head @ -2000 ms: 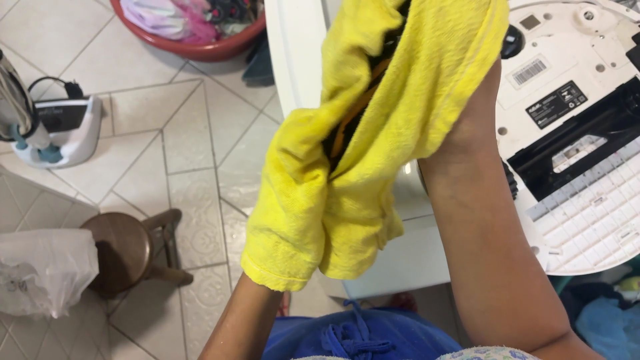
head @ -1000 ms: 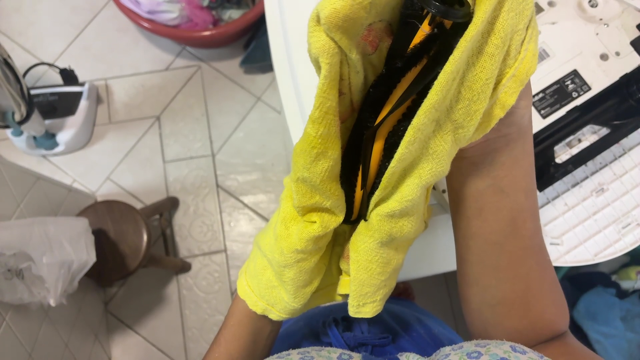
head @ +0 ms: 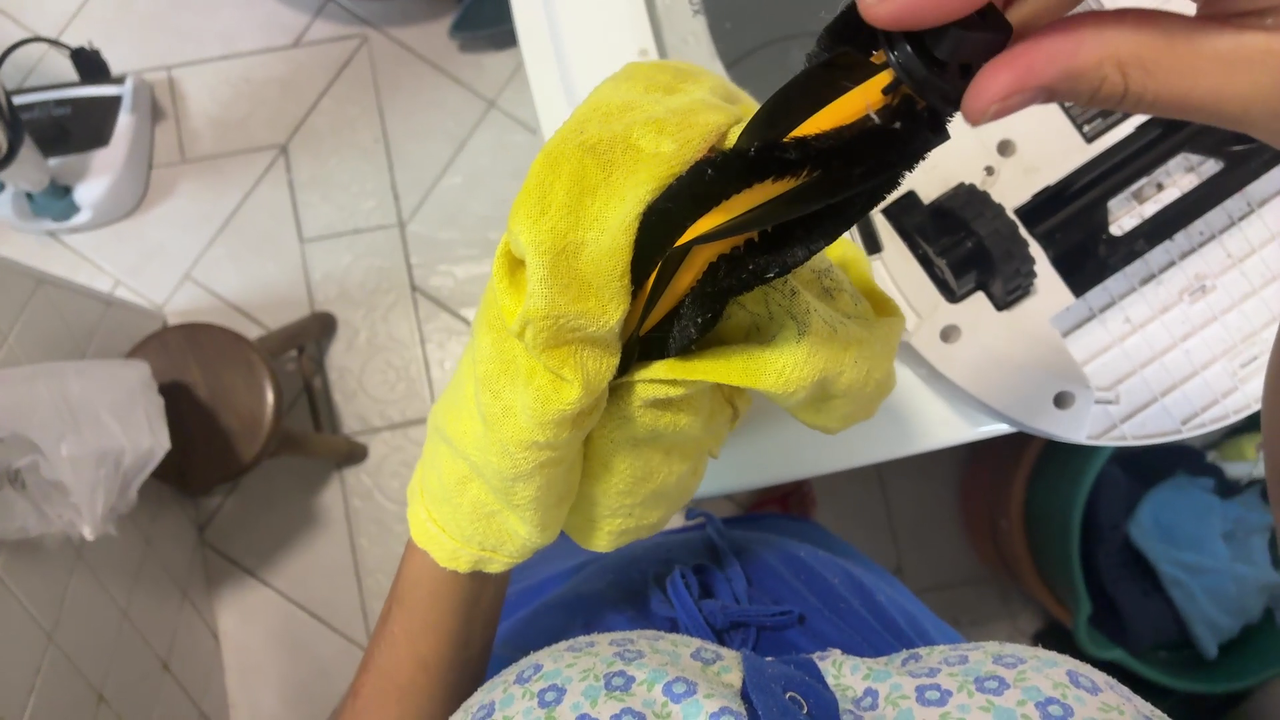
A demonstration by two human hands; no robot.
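Observation:
A black and orange roller brush point(head: 740, 215) of a robot vacuum slants across the view. At its upper end, my right hand point(head: 1110, 60) pinches the black end cap between thumb and fingers. My left hand point(head: 600, 270), covered by a yellow cloth point(head: 520, 400), grips the brush's lower end through the fabric; its fingers are hidden. Dark dirt marks the cloth's right-hand fold. Behind, a robot vacuum point(head: 1010, 370) lies upside down, its black wheel point(head: 970, 245) and open brush slot showing.
The vacuum rests on a white appliance top point(head: 860, 440). Below right stands a green bucket point(head: 1075, 560) with blue cloths. At left are a round wooden stool point(head: 210, 400), a white plastic bag point(head: 80, 440) and a white device point(head: 130, 150) on the tiled floor.
My right hand has come out from under the yellow cloth and now holds the brush's end cap. More of the brush is exposed, and the cloth is gathered around my left hand.

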